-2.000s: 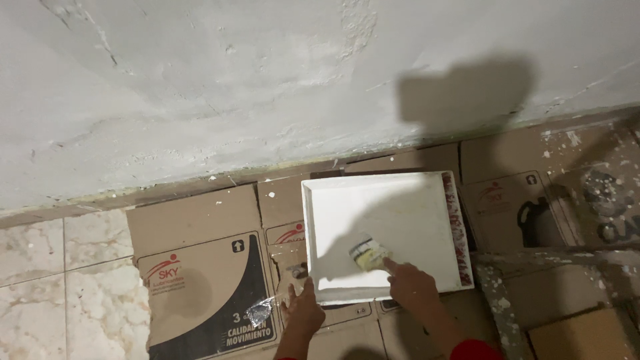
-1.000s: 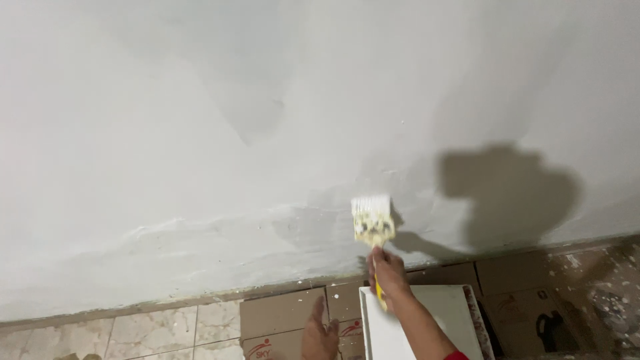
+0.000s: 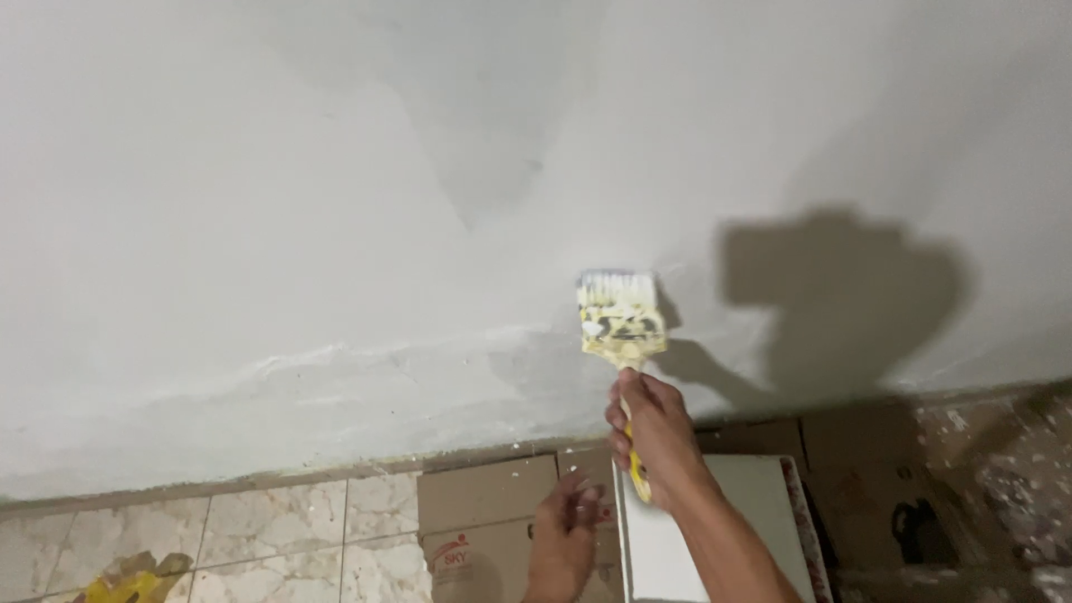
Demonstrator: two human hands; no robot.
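My right hand point(image 3: 657, 427) grips the yellow handle of a wide, paint-spattered paintbrush point(image 3: 624, 322). The brush points up at the lower part of a pale grey-white wall point(image 3: 335, 193), its bristles white with paint; they appear to be at the wall's surface. Below my right forearm lies a white paint tray point(image 3: 754, 511), partly hidden by the arm, with reddish marks along its right edge. To the left of the tray, my left hand point(image 3: 568, 532) is held with fingers apart and nothing in it, over the cardboard.
Flattened cardboard point(image 3: 486, 498) covers the floor along the wall's foot. Marbled floor tiles point(image 3: 268, 519) lie to the left, with a yellow item point(image 3: 130, 586) at the bottom edge. Paint-spattered covering point(image 3: 1013, 494) lies at the right. A dark shadow falls on the wall.
The brush was over the tray two seconds ago and has moved up to the wall in my right hand. My left hand has left the tray's edge. The view has shifted up the wall.
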